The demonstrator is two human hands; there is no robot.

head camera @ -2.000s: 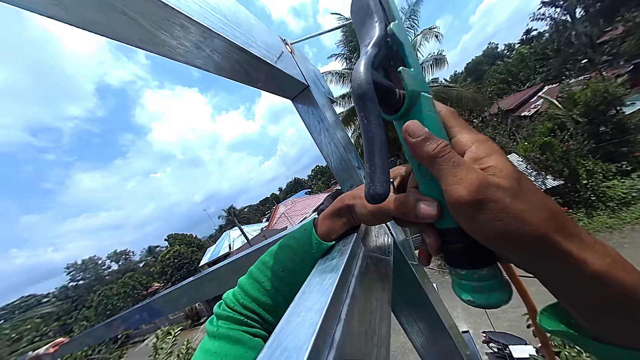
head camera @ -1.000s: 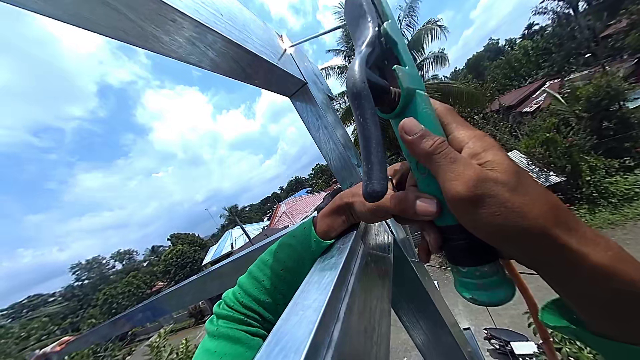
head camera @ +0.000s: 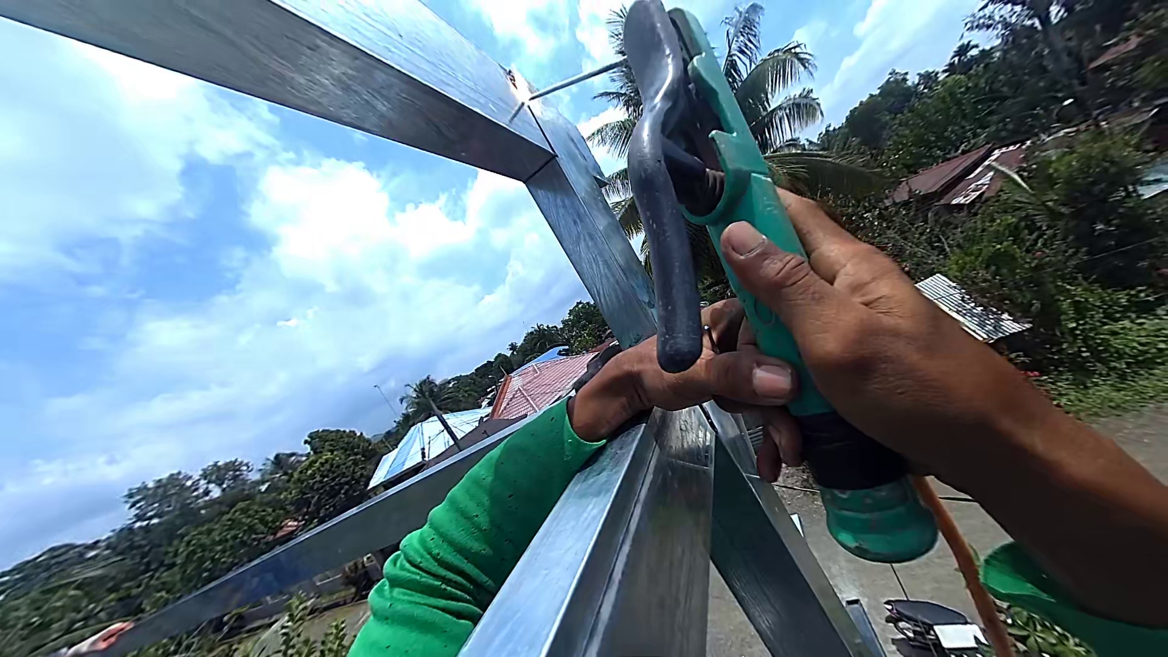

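Observation:
My right hand [head camera: 849, 310] is closed around the green handle of a welding electrode holder [head camera: 762, 246], its thumb along the side and the dark lever facing left. A thin welding electrode [head camera: 577, 80] runs from the holder's jaws to the joint of two galvanized steel tubes [head camera: 538, 119], where a small bright glow shows. My left hand [head camera: 698, 370] rests over the steel frame, wrist against a tube, its fingers touching the lower part of the holder's handle; part of it is hidden behind the holder. An orange-brown cable [head camera: 958, 557] hangs from the handle's end.
Steel tubes [head camera: 620, 547] slope down below my hands, and a long one [head camera: 319, 538] crosses to the lower left, where another person's hand [head camera: 105, 636] touches it. Far below are a parked motorcycle [head camera: 935, 620], pavement, roofs [head camera: 543, 383] and trees.
A bright glow has appeared at the electrode's tip on the tube joint since two seconds ago. The electrode holder has shifted slightly, and both hands keep nearly the same place.

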